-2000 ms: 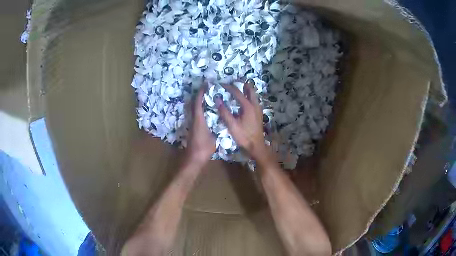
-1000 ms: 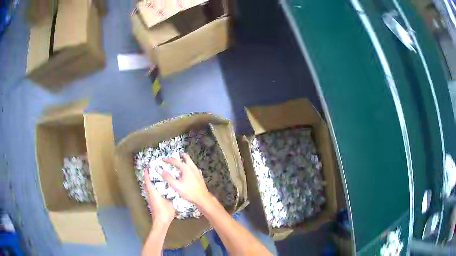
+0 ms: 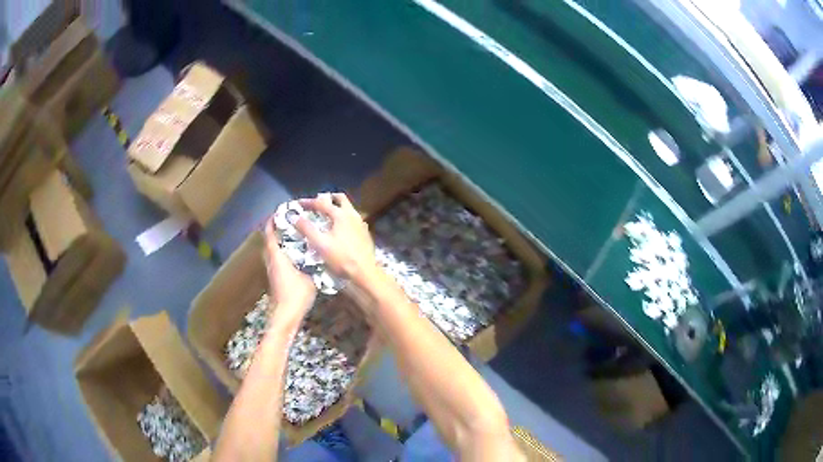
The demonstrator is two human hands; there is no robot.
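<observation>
My left hand point(image 3: 287, 275) and my right hand point(image 3: 343, 236) are cupped together around a heap of white plastic parts point(image 3: 303, 245), held above the cartons. Some held parts show dark round centres. Below them, an open brown carton point(image 3: 217, 302) holds many more white parts point(image 3: 314, 383). Another open carton point(image 3: 532, 271), filled with parts in mixed light and shade, stands to its right, against the bench side. A loose pile of white parts point(image 3: 659, 271) lies on the green bench point(image 3: 505, 117).
A carton with fewer parts point(image 3: 106, 379) stands at the lower left. More cartons point(image 3: 203, 149) stand on the grey-blue floor at the upper left. The bench edge runs diagonally. A blurred press point(image 3: 753, 316) and larger white mouldings point(image 3: 699, 101) are at the right.
The view has swung toward the bench, bringing the white pile and press into view. My cupped hands have risen from the carton's parts with a heap between them.
</observation>
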